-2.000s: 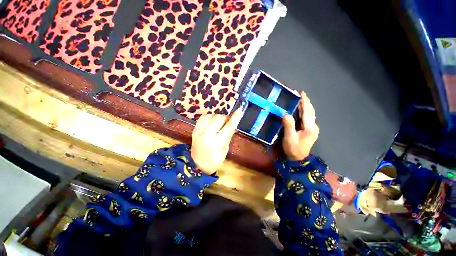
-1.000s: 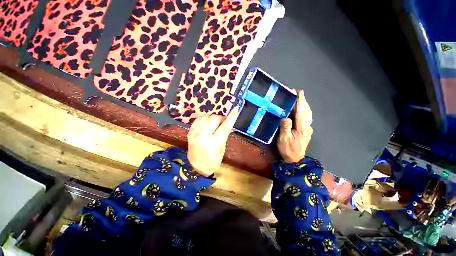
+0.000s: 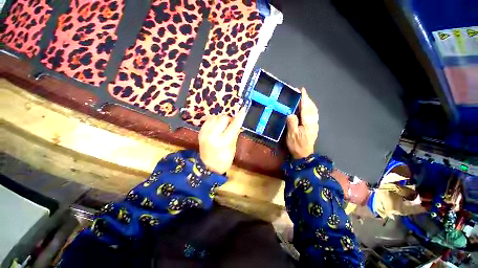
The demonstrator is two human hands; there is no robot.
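Observation:
The cutting die [image 3: 270, 104], an open frame with a blue cross brace, lies on the near edge of the black sheet material [image 3: 335, 89]. It sits just right of the leopard-print material [image 3: 220, 63], with a thin white strip between them farther back. My left hand [image 3: 219, 141] holds the die's left side near its front corner. My right hand [image 3: 303, 125] holds its right side, thumb by the frame and fingers along the edge. The sheet under the die shows dark through its openings.
The wooden front rail [image 3: 94, 138] runs under my forearms. The red-brown cutting board [image 3: 147, 123] shows between rail and sheet. The blue press part [image 3: 419, 52] with warning labels stands at the right. A blue bin with tan waste [image 3: 393, 193] is at the lower right.
The view has shifted slightly, so the die and hands appear a little farther left. Both hands still hold the die beside the leopard-print material, with little visible change in their grip.

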